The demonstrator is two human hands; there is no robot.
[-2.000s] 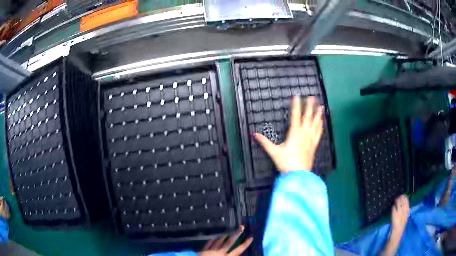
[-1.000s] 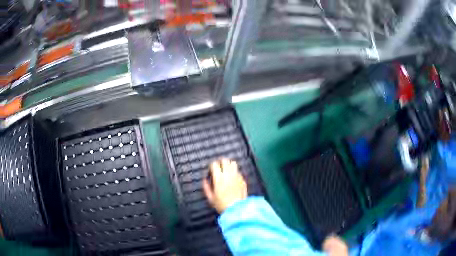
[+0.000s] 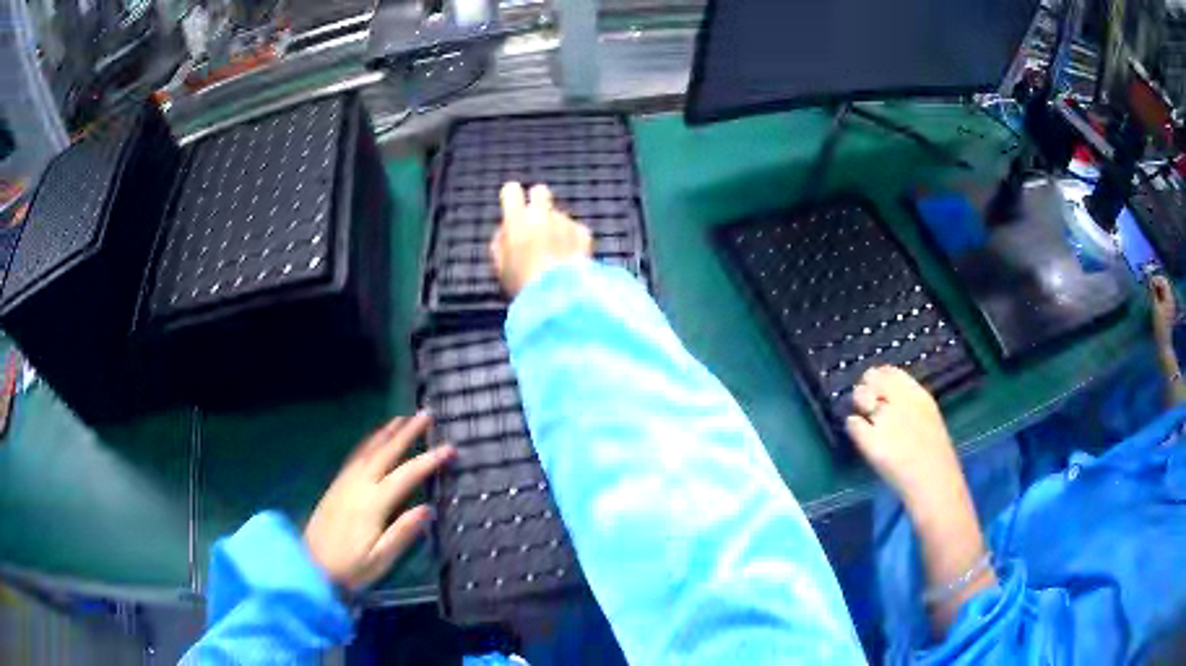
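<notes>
A black tray with a grid of pockets (image 3: 475, 501) lies in front of me, with silver dots in its nearer rows. A second black grid tray (image 3: 609, 195) lies just beyond it, end to end. My right hand (image 3: 540, 241) is over the far tray with its fingers partly curled. Whether it pinches a small component cannot be seen. My right sleeve covers part of both trays. My left hand (image 3: 371, 507) has its fingers spread at the near tray's left edge, and nothing shows in it.
Two tall stacks of black trays (image 3: 254, 215) stand at the left. A black monitor (image 3: 858, 52) stands at the back right. A neighbour's dotted tray (image 3: 832, 286) lies to the right, with another person's hand (image 3: 897, 423) at its near end. A metal bench rail runs behind.
The view has shifted, bringing the monitor and near tray into clearer sight. My left hand is back in view at the near tray. My right hand's fingers, spread two seconds ago, are now curled.
</notes>
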